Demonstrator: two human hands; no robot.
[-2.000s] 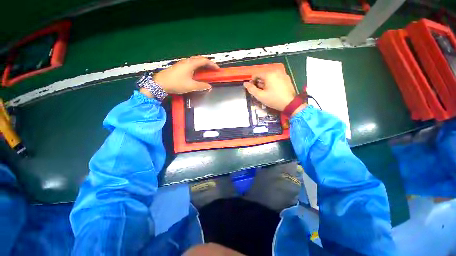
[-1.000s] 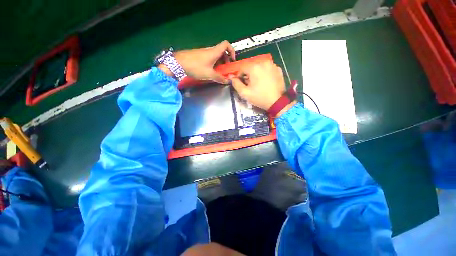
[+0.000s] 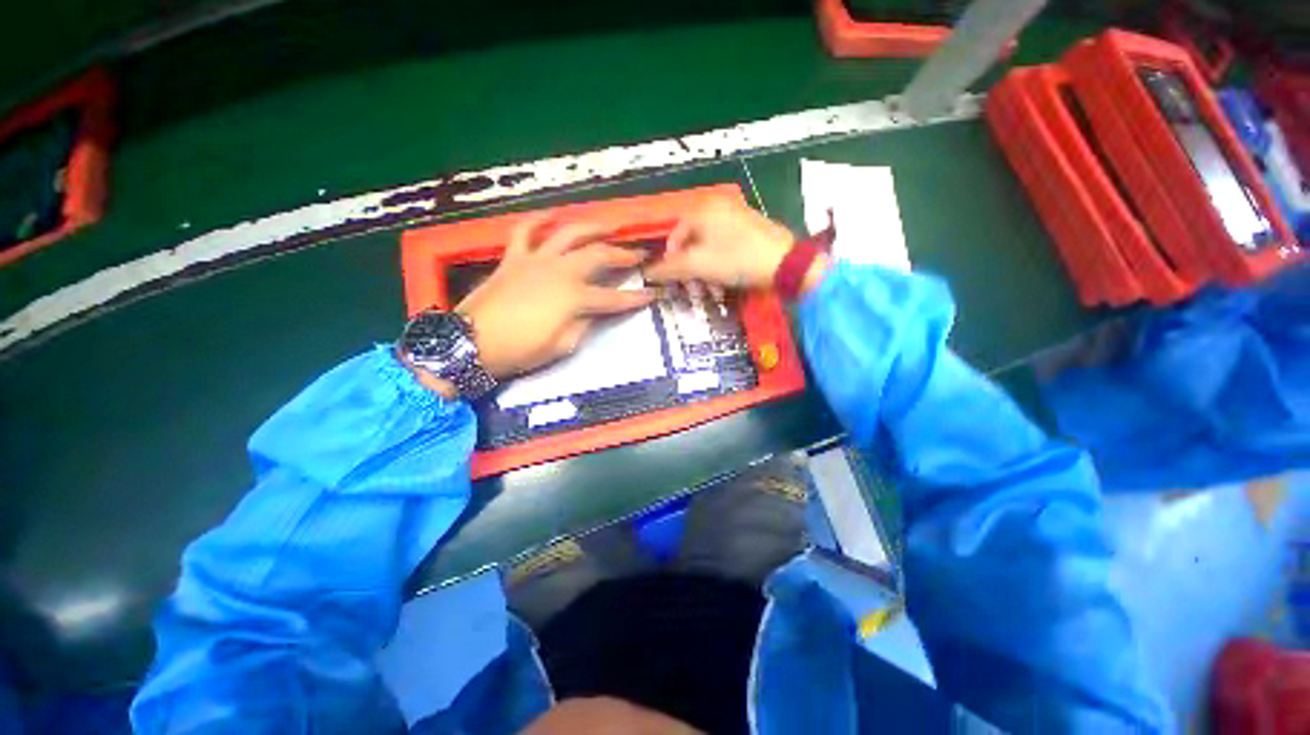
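Note:
An open tablet unit (image 3: 586,405) lies in an orange-red foam tray (image 3: 632,435) on the dark green bench. Its silver-grey battery (image 3: 611,359) fills the middle and the main board (image 3: 707,333) is at its right end. My left hand (image 3: 553,299) lies over the tablet's upper left part, its fingers reaching to the battery's top right. My right hand (image 3: 723,249) is over the upper right part, its fingertips bent and close to the left fingertips. Whether a small piece is between the fingers is too blurred to tell.
A white record sheet (image 3: 859,208) lies right of the tray. Stacked orange-red trays (image 3: 1099,180) lean at the right. A chipped white rail (image 3: 575,168) and a grey post (image 3: 965,58) edge the belt behind. Another tray (image 3: 89,165) is at the far left. A blue sleeve (image 3: 1192,381) shows at right.
My left hand has come down from the tray's top edge onto the tablet, with fingers stretched across it. My right hand stays at the tablet's upper right. The camera view has shifted.

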